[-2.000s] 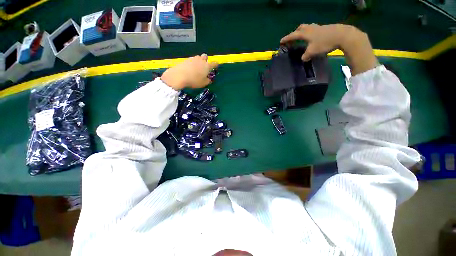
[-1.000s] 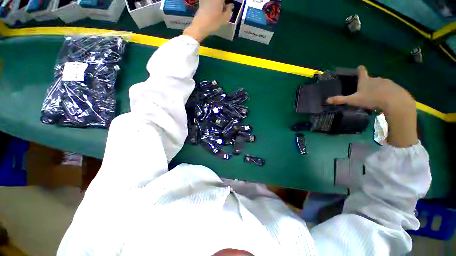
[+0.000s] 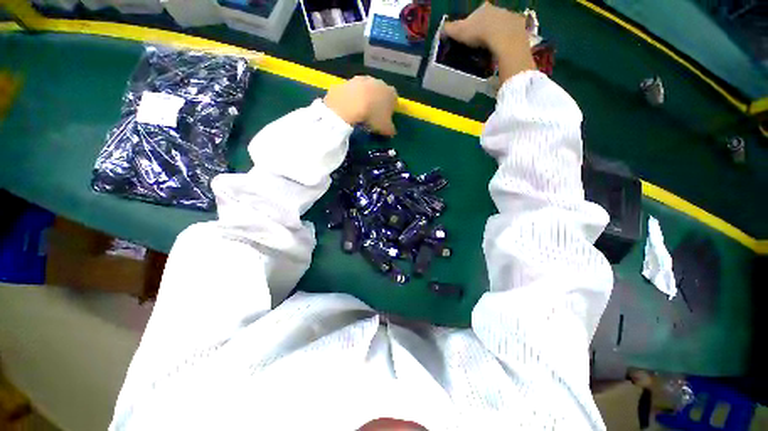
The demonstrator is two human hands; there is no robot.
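My right hand [image 3: 493, 34] reaches into an open white gift box [image 3: 455, 80] beyond the yellow strip; its fingers are at a dark insert [image 3: 466, 59] inside, and the grip is partly hidden. My left hand [image 3: 365, 103] is above the top of the pile of small black accessories [image 3: 389, 210], fingers curled down; whether it holds a piece cannot be told. The stack of black inserts [image 3: 619, 202] stands at the right, partly behind my right sleeve.
A plastic bag of accessories [image 3: 181, 126] lies at the left. Other boxes, one with a blue printed face [image 3: 396, 32], line the back. A crumpled white scrap [image 3: 658, 259] lies right of the stack. Small metallic fittings [image 3: 653, 90] stand at the back right. A blue bin [image 3: 716, 411] is below.
My right hand has moved from the black stack to the open box. My left hand has come back from the boxes to the accessory pile. The view has shifted right.
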